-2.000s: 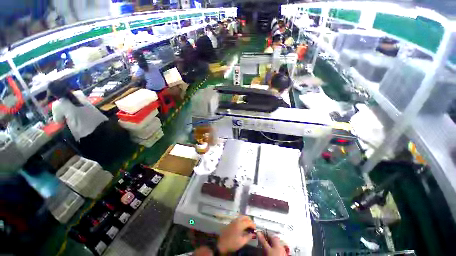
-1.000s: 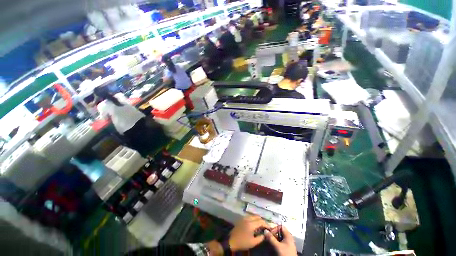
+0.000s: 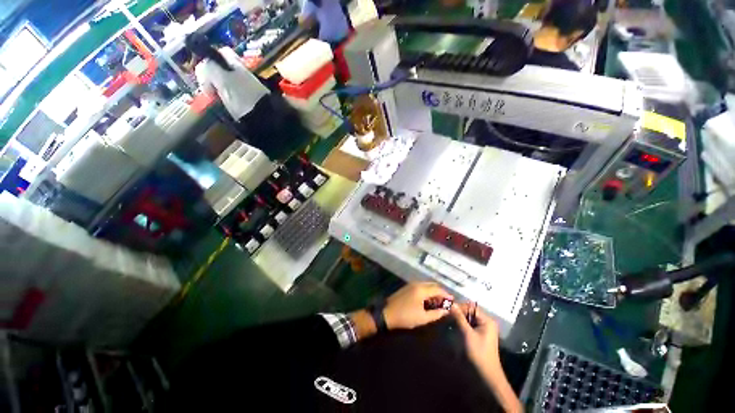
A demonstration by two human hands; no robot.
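My left hand [image 3: 413, 306], with a dark band at the wrist, holds a small black component with a shiny end [image 3: 445, 304] in front of the machine bed's front edge. My right hand [image 3: 481, 332] is close beside it; its thumb and finger are at the component, and a small dark piece shows between its fingers. Two dark red-brown fixture blocks lie on the white machine bed [image 3: 516, 193], the left one [image 3: 388, 207] with black bits behind it, the right one [image 3: 459, 243] nearer the middle.
A white gantry [image 3: 524, 105] spans the bed. At right are a clear box of small teal-silver parts [image 3: 577, 266], a black cylindrical tool [image 3: 657, 284] and a black round-pocket tray [image 3: 592, 383]. Black clamp fixtures [image 3: 274, 206] stand at left. A person in a white top [image 3: 234, 85] is beyond.
The view has tilted down and come closer to the bed, bringing the black pocket tray into view. Both hands stay together at the small component.
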